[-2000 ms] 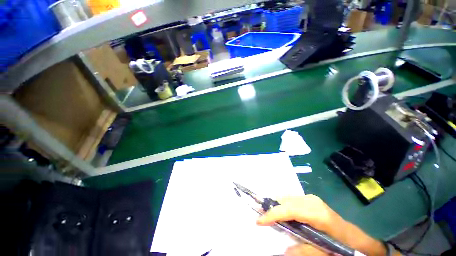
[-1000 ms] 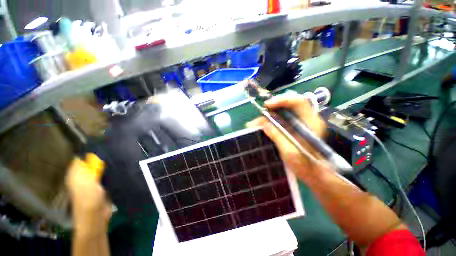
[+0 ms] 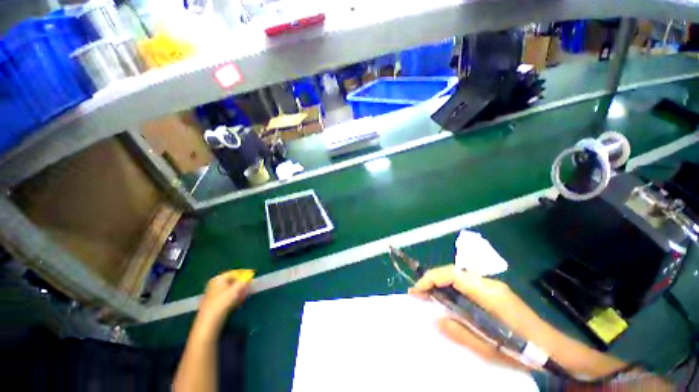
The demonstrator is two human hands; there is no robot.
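Note:
My right hand (image 3: 479, 306) is closed around the soldering iron (image 3: 490, 325), whose tip points up and left, above the far edge of the white panel stack (image 3: 360, 344). The stack shows a plain white top and is cut off by the lower edge. My left hand (image 3: 224, 295), with yellow finger cots, is left of the stack near the pale rail, apart from it. Its fingers are close together and small in view; no held thing shows. A dark piece with a white-bordered, striped face (image 3: 299, 220) lies on the green surface beyond the rail.
The soldering station (image 3: 613, 237) with its wire reel (image 3: 581, 173) stands right, the yellow sponge (image 3: 607, 325) in front. A white scrap (image 3: 480, 253) lies behind the stack. An overhead shelf (image 3: 176, 96) crosses above. A blue bin (image 3: 398, 93) and dark pieces (image 3: 490, 84) are further back.
The dark-celled panel held over the stack is gone from there, and the white top shows. A white-bordered dark piece now lies beyond the rail. My left hand has moved right, my right hand down.

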